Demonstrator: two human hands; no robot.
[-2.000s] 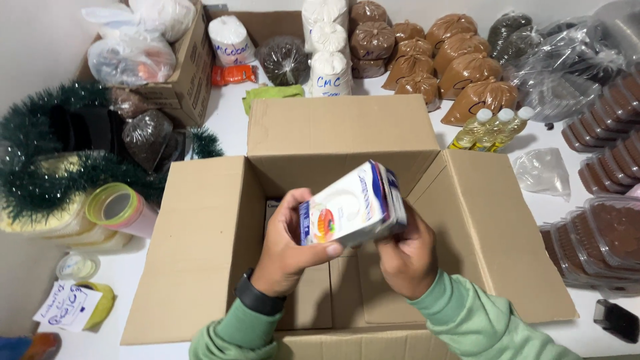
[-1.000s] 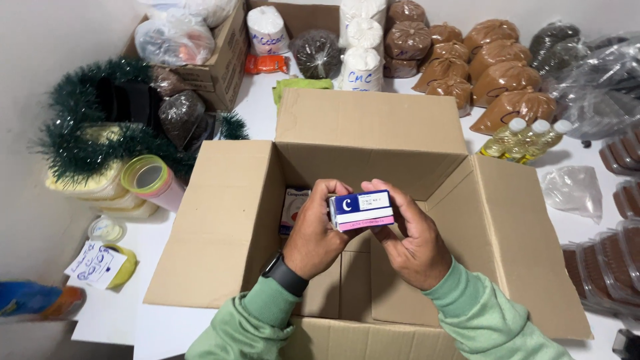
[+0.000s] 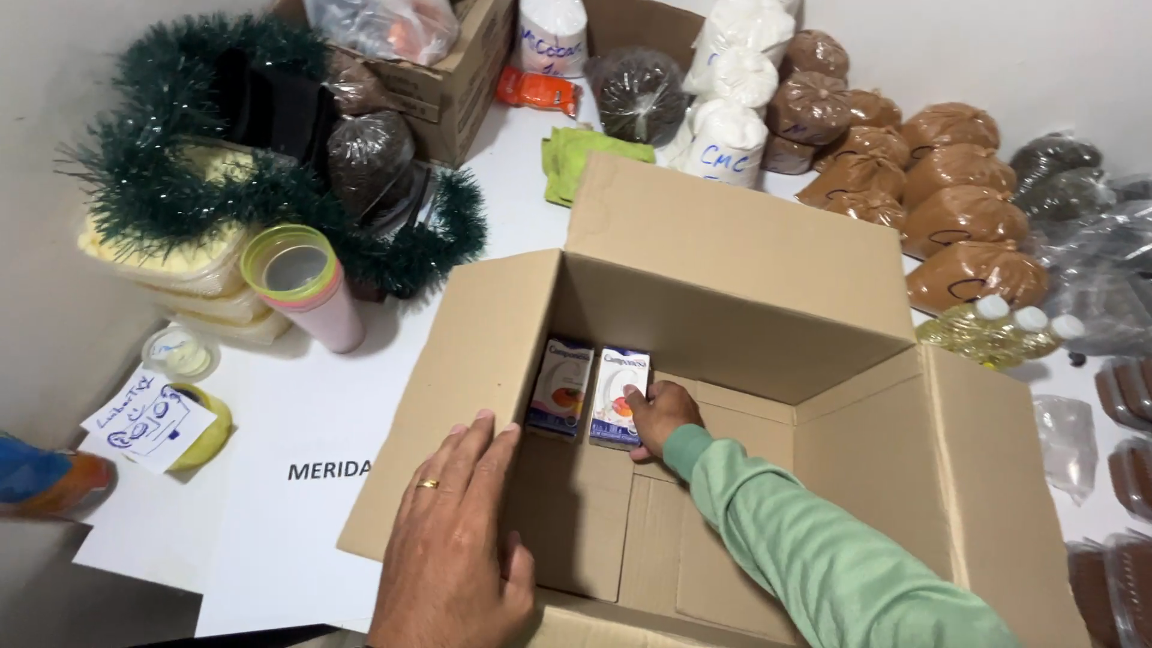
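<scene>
An open cardboard box [image 3: 738, 216] fills the middle of the view, its flaps spread. Inside, near its left wall, a small printed carton [image 3: 562, 387] lies on the bottom. Just right of it is a second carton [image 3: 621, 387], with a narrow gap between them. My right hand [image 3: 661, 418] reaches into the box and grips the right edge of this second carton. My left hand [image 3: 468, 540] rests flat against the box's left flap, fingers slightly spread, and holds nothing.
Nested plastic cups [image 3: 306, 288], green tinsel [image 3: 162, 207] and stacked tubs [image 3: 207, 270] stand left. Behind the box are bags of white powder [image 3: 724, 144], a green cloth [image 3: 589, 162] and bags of brown filling [image 3: 967, 216]. Oil bottles [image 3: 990, 328] and clear packs [image 3: 1129, 576] are on the right.
The carton that both hands held above the box is now down inside it, beside the other one, with only my right hand on it. My left hand has let go and moved to the left flap.
</scene>
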